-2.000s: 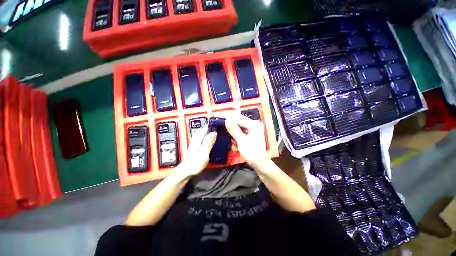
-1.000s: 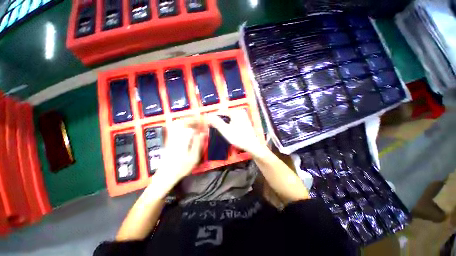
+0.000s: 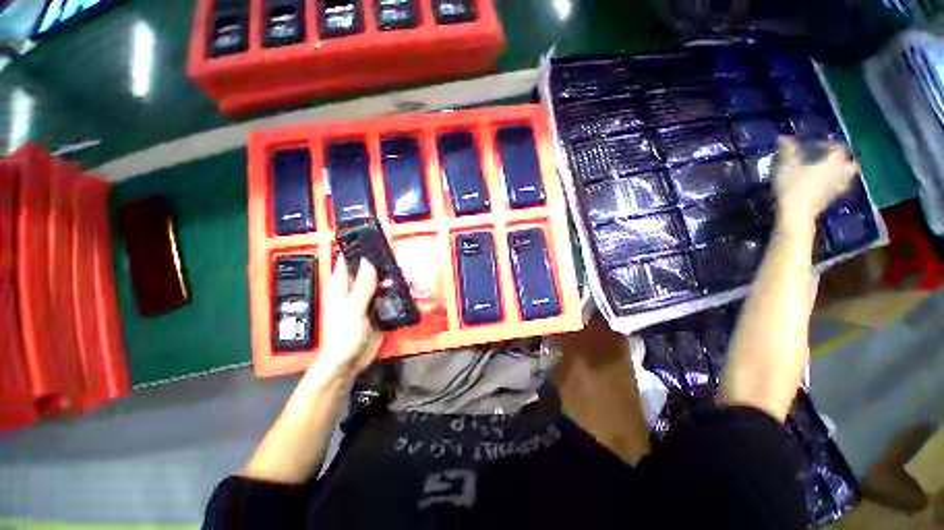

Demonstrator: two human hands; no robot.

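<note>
The red foam tray [image 3: 259, 207] lies in front of me. Its far row holds five dark-covered handsets; the near row has two covered ones at right and an open-backed handset [image 3: 294, 302] at left. The third near pocket shows bare red foam. My left hand [image 3: 352, 319] holds a tilted open-backed handset [image 3: 378, 271] over the near row, hiding the second pocket. My right hand [image 3: 816, 186] is over the right side of the black blister tray [image 3: 714, 217], pinching a dark piece, seemingly a back cover [image 3: 814, 152], blurred and partly hidden by the fingers.
A reddish glossy slab [image 3: 155, 257] lies left of the tray. Red foam stacks stand at far left [image 3: 47, 290] and beyond the tray [image 3: 352, 62]. Crinkled black sheets [image 3: 823, 466] hang below the blister tray. Grey cloth [image 3: 466, 381] is at my lap.
Both hands were together over the near row. The handset there now lies covered in the fourth pocket. My left hand has lifted another handset; my right hand has moved right to the blister tray.
</note>
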